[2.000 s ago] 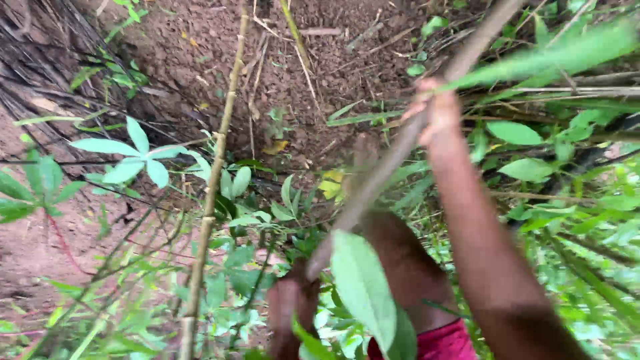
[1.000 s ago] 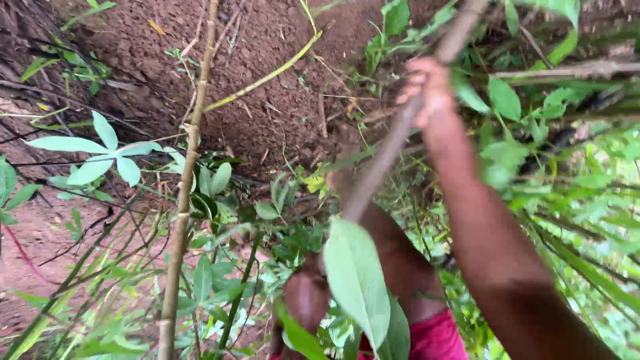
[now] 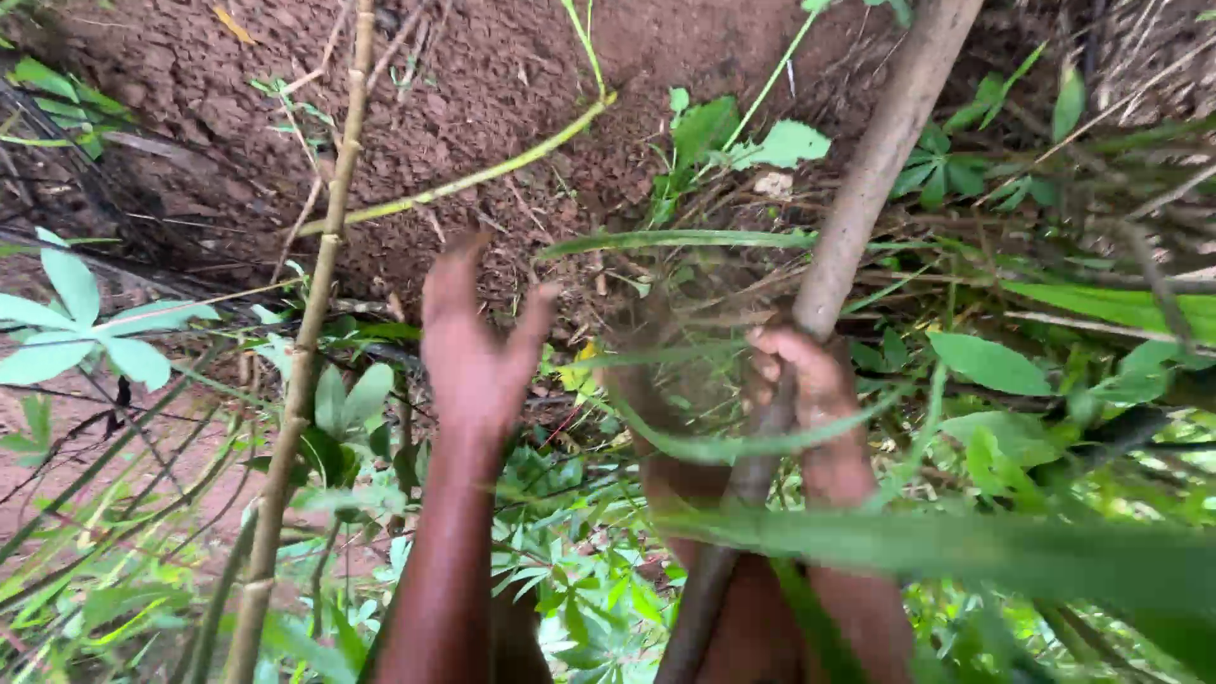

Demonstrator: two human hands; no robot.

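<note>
My right hand (image 3: 803, 366) is closed around a long wooden pole (image 3: 869, 180), which runs slanting from the top right down to the bottom centre. The pole's ends lie outside the view or are hidden. My left hand (image 3: 475, 342), slightly blurred, is held up over the soil with thumb and fingers apart, holding nothing. It is between the pole and a thin jointed plant stem (image 3: 309, 351) on the left, touching neither. A bare leg (image 3: 665, 456) shows behind the pole, partly covered by grass blades.
Reddish-brown soil (image 3: 513, 95) lies ahead, with a curved yellow-green stem (image 3: 475, 176) over it. Broad green leaves (image 3: 988, 363) and dry stalks crowd the right. A lobed leaf (image 3: 90, 328) is at the left. A long blurred blade (image 3: 950, 551) crosses close to the camera.
My left hand, low by the pole before, is now raised and open to the pole's left. My right hand still grips the pole, lower in the view than before.
</note>
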